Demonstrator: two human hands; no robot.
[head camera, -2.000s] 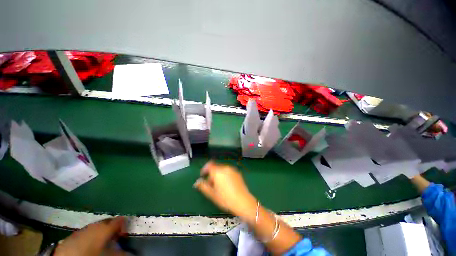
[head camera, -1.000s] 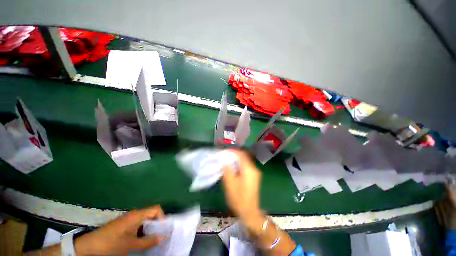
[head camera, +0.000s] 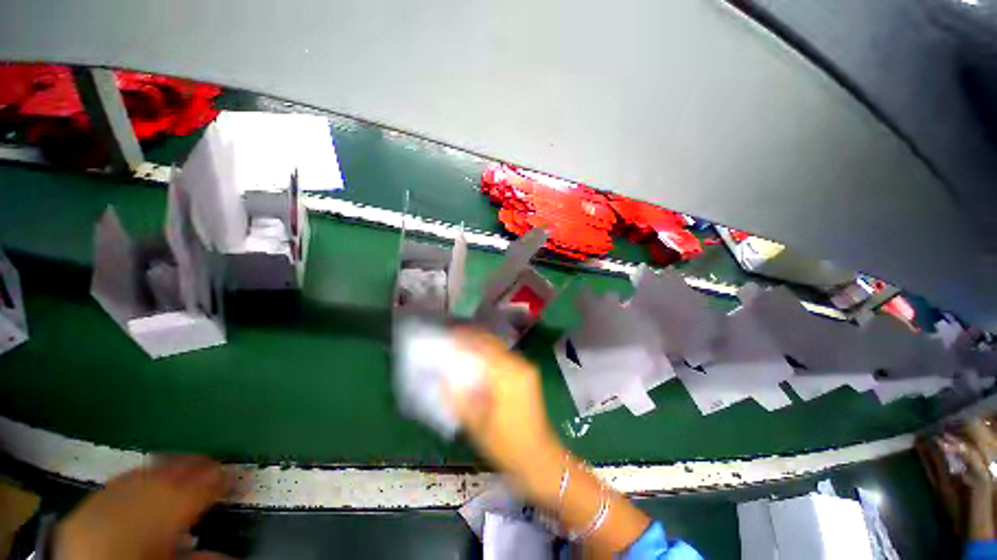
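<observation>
My right hand (head camera: 497, 399) is shut on a crumpled white packet (head camera: 432, 377), blurred, over the green belt just in front of an open retail box (head camera: 422, 293) with pale contents. Right of it stands another open box with red inside (head camera: 527, 301). Two more open boxes, one (head camera: 175, 331) and one behind it (head camera: 262, 263), hold whitish pieces at the left. My left hand (head camera: 142, 509) is blurred at the near belt edge, lower left; its grip is unclear. White packets (head camera: 514, 536) lie on the bench below my right wrist.
Overlapping open white boxes (head camera: 612, 366) line the belt (head camera: 317, 405) at the right. Red flat pieces (head camera: 558, 213) and a white sheet (head camera: 295, 148) lie beyond the far rail. A white stack (head camera: 809, 531) and another person's hand (head camera: 973, 470) are at the lower right. A grey shelf hangs above.
The boxes have shifted left in view. My right hand, still with a white packet, has moved slightly left. My left hand has moved left, and the white piece it held no longer shows.
</observation>
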